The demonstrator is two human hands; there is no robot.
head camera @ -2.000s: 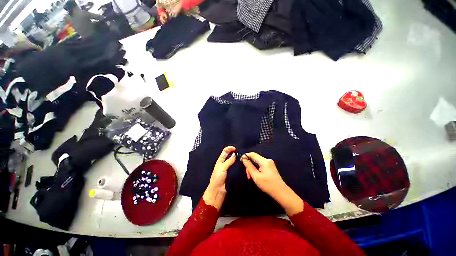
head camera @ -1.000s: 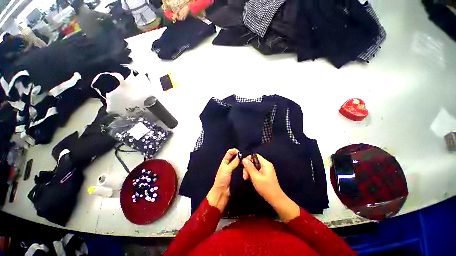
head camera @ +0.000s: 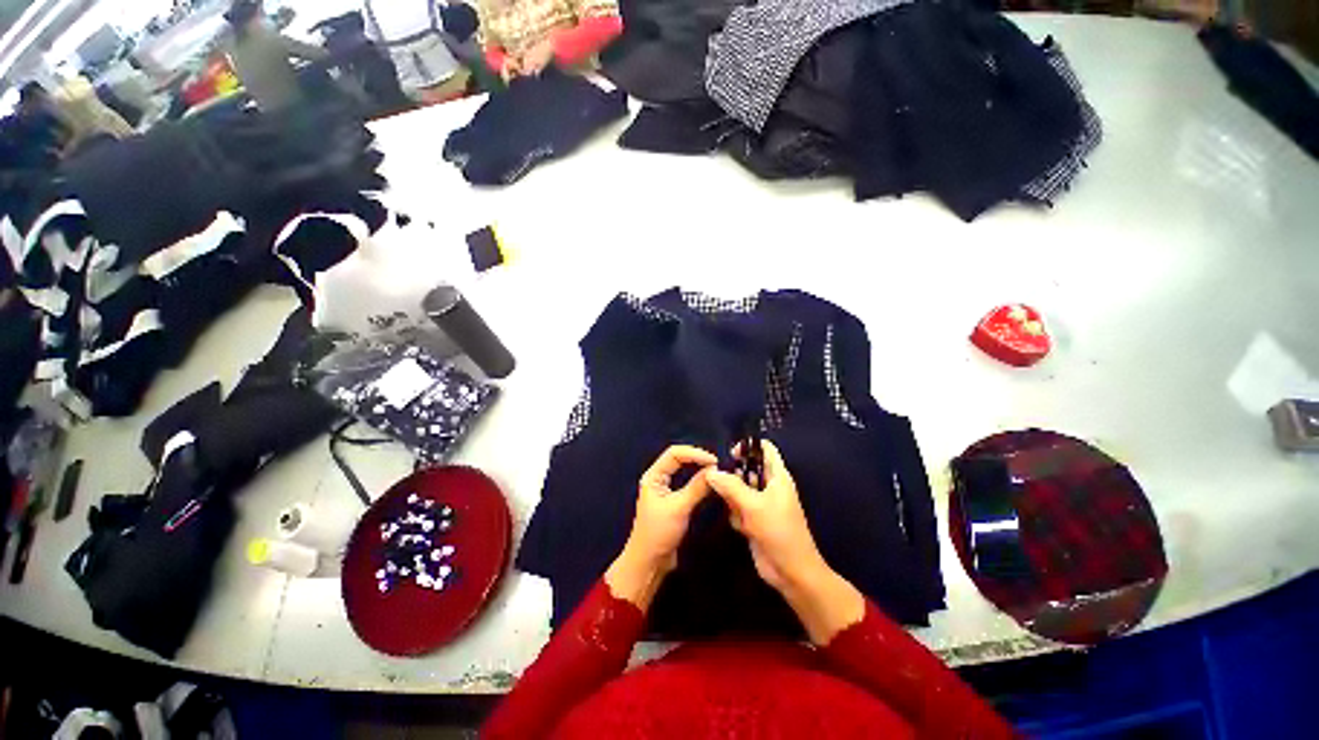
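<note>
A navy-black sleeveless garment (head camera: pixel 854 492) with small checked lining lies flat in front of me. My left hand (head camera: pixel 668 499) is over its middle, fingertips pinched together at the dark fabric; what they pinch is too small to tell. My right hand (head camera: pixel 764 506) is beside it, thumb and finger meeting the left fingertips. It holds a small dark tool, likely thread snips (head camera: pixel 751 460), upright in the fingers. A dark red round dish (head camera: pixel 362 614) with black-and-white buttons (head camera: pixel 415 544) is at the left.
Plaid round tray (head camera: pixel 1107 528) and red heart-shaped box (head camera: pixel 1011 334) lie right. Button bag (head camera: pixel 412 398), dark cylinder (head camera: pixel 467 331) and thread cones (head camera: pixel 282 555) lie left. Dark garments (head camera: pixel 955 109) are piled at the far side, black-and-white ones left. A person's hands (head camera: pixel 528 58) show beyond the table.
My fingertips have come together, and the dark tool now stands more visibly in my right fingers. The garment stays flat in place; the view has shifted slightly.
</note>
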